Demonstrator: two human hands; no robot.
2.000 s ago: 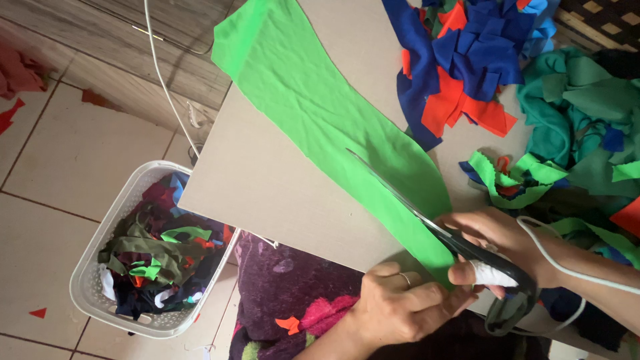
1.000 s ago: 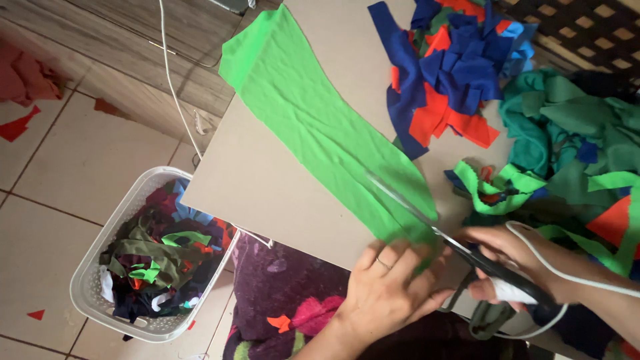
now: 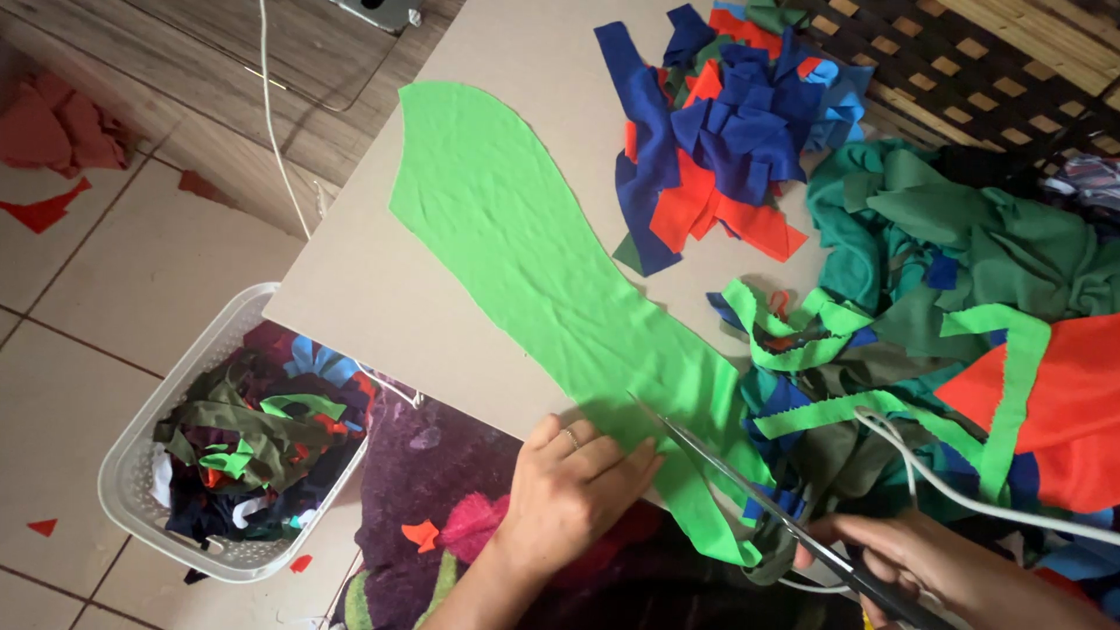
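A long piece of bright green fabric lies diagonally over a beige board. My left hand, with a ring on one finger, presses on its lower edge with the fingertips. In my right hand are long metal scissors with dark handles; their tip lies over the green fabric. Below the blades, the fabric's lower end is parted into a strip that hangs past the board's edge. How far apart the blades are is hard to see.
Blue and red fabric scraps lie on the board. Green cloth, green strips and red fabric heap at the right, crossed by a white cable. A white plastic basket of scraps stands on the tiled floor.
The green fabric's upper end now lies lower on the board, showing a rounded edge. My left hand presses farther back from the fabric's lower end, where a parted strip now shows.
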